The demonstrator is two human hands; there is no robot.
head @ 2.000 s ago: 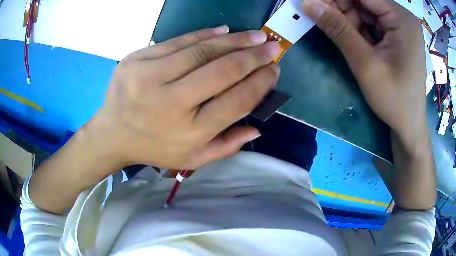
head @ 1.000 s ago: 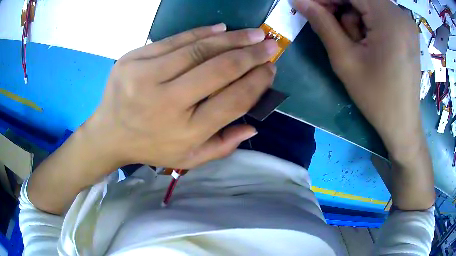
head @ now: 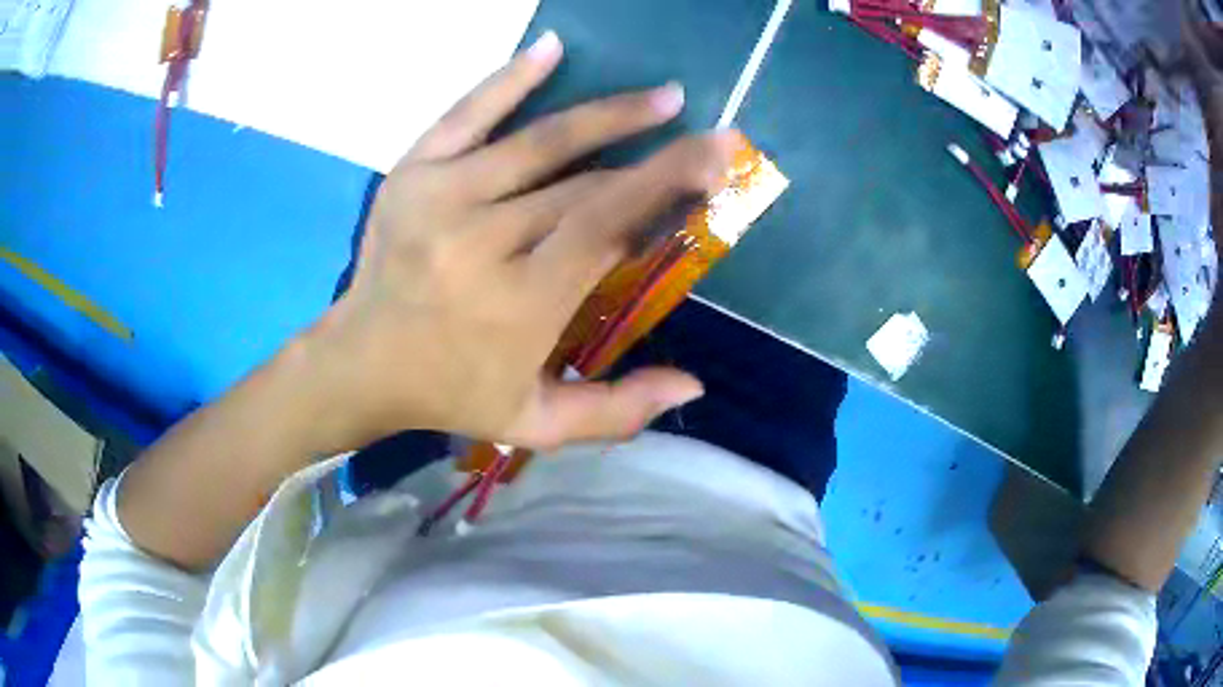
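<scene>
Overlapped orange flexible circuits (head: pixel 644 302) with red wires lie across the green bench's front edge and out over my lap. A white or glossy patch shows at their upper right end. My left hand (head: pixel 470 255) lies over them, palm down, fingers spread, the blurred index finger at the band; its hold is hidden. A small white piece (head: pixel 899 345) lies on the bench near the edge. My right hand (head: pixel 1198 61) is dark, blurred and cut off at the upper right edge; what it holds cannot be seen.
A loose heap of white squares with red wires (head: pixel 1073 175) covers the bench's right side. A white board (head: pixel 335 67) at the upper left bears an orange circuit (head: pixel 184 34) with hanging red wires. A thin pale strip (head: pixel 758 61) lies beyond my left fingers. Blue floor shows below the bench edge.
My right hand has moved from the circuit's white piece to the far right edge. My left fingers have spread, exposing more orange band. The dark piece by them no longer shows. The view has shifted.
</scene>
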